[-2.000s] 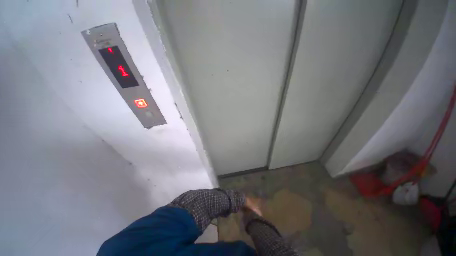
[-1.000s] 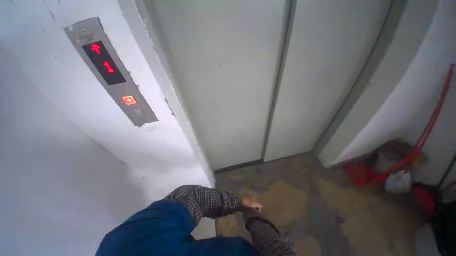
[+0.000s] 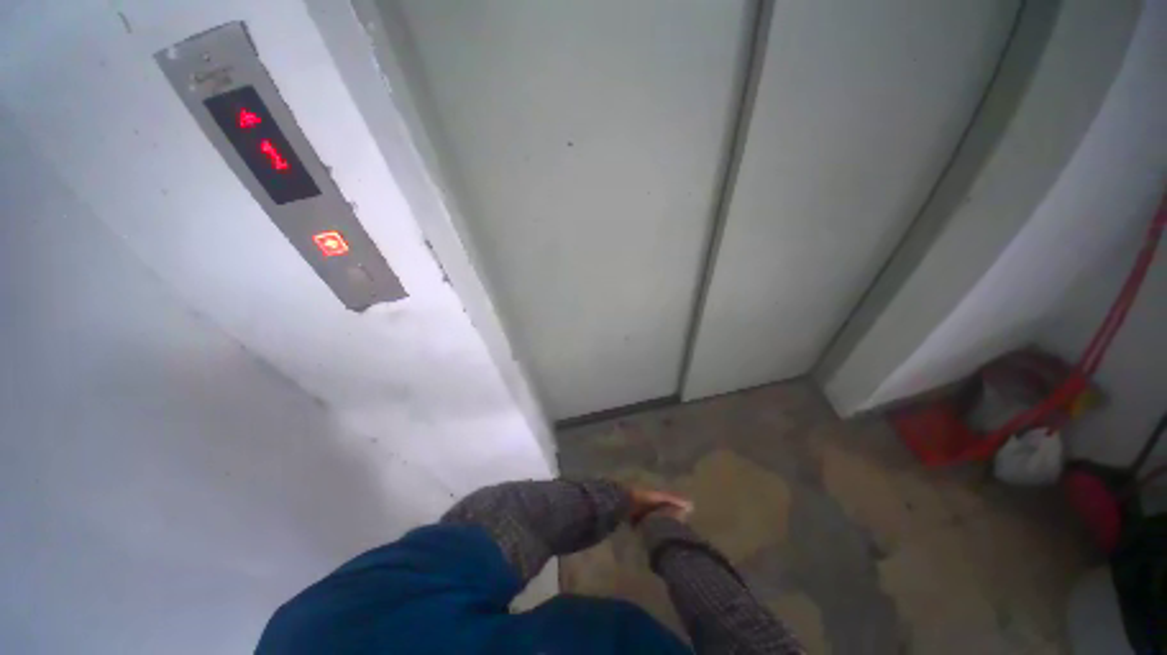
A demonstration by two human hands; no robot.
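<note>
My left hand [image 3: 650, 500] is small and blurred at the end of a checked sleeve, low in the middle of the view. My right sleeve comes up from the bottom edge and meets it; the two hands overlap at the cuffs. My right hand cannot be told apart from the left, and whether either holds anything is not visible. The lift doors [image 3: 576, 179] in front are shut. The lift call panel [image 3: 284, 166] on the white wall at the upper left shows a red arrow, a red digit and a lit red button.
A red dustpan [image 3: 938, 431] lies on the floor at the right, beside a white bag [image 3: 1028, 456] and a long red handle [image 3: 1120, 314]. Dark items stand at the lower right edge. The floor [image 3: 845, 550] is patchy brown and grey. A white wall [image 3: 154, 422] fills the left.
The red arrow on the panel display has changed position since the first frame. The camera view has shifted slightly. The overlapping hands have moved slightly; the doors stay shut.
</note>
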